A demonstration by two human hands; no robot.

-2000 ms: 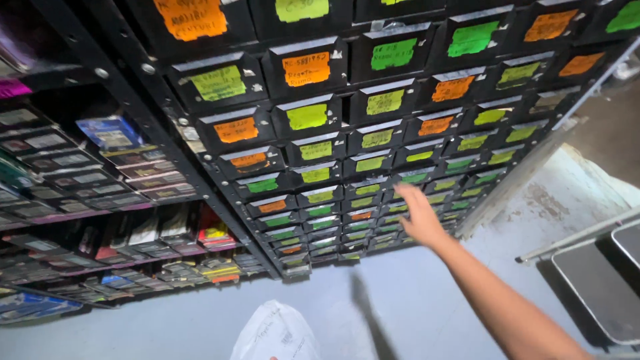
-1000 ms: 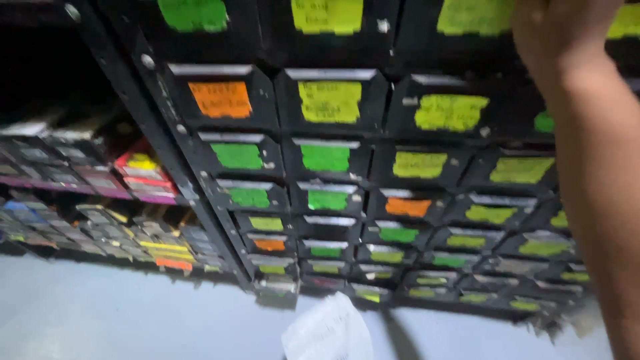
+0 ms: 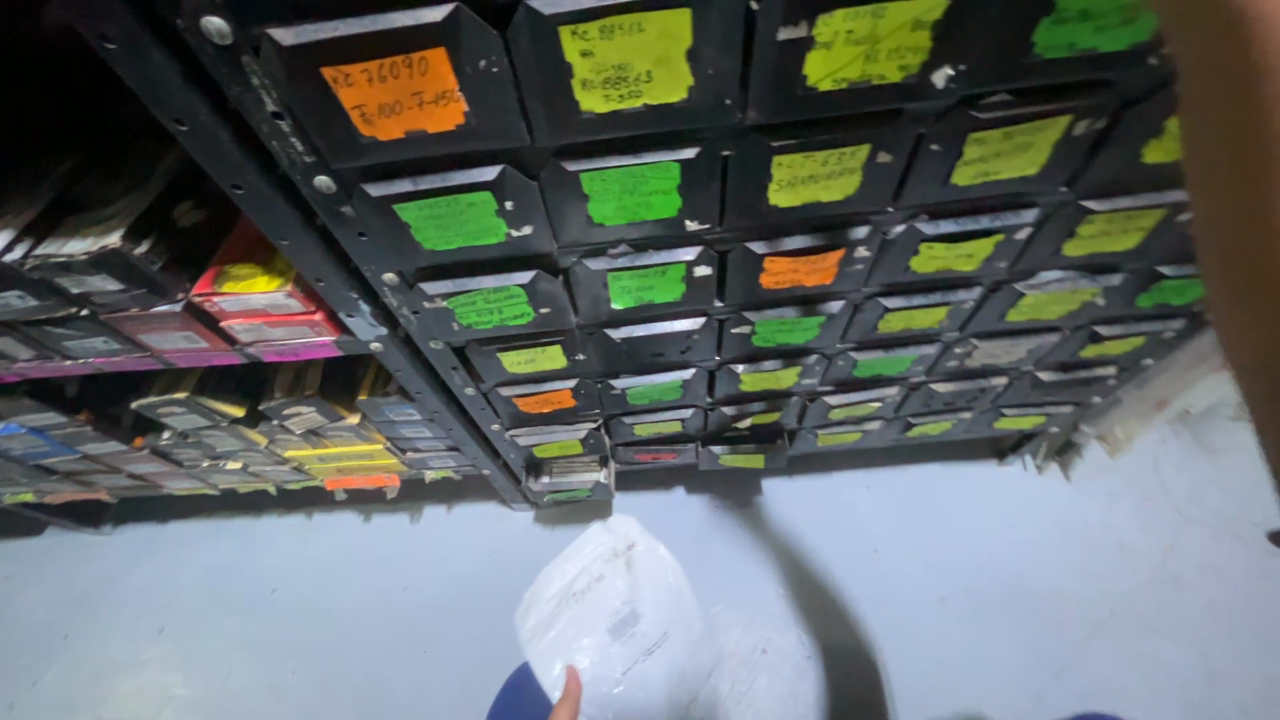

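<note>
At the bottom centre my left hand (image 3: 567,694), only partly in frame, holds a white plastic bag (image 3: 610,610) that bears writing; one finger or thumb lies on its edge. My right forearm (image 3: 1235,180) reaches up along the right edge, in front of a rack of black drawers (image 3: 645,340); the right hand itself is out of the frame. The drawers carry handwritten green, yellow and orange labels. One low drawer (image 3: 568,480) at the rack's left corner stands partly pulled out with things inside.
Left of the drawers a black perforated metal upright (image 3: 375,345) divides them from shelves packed with boxes, among them a red box (image 3: 250,285) with a yellow patch. A pale floor (image 3: 350,600) runs below, with a dark shadow across it.
My right hand, seen before the drawers in both earlier frames, has gone up out of view. The view has moved closer to the left part of the drawers.
</note>
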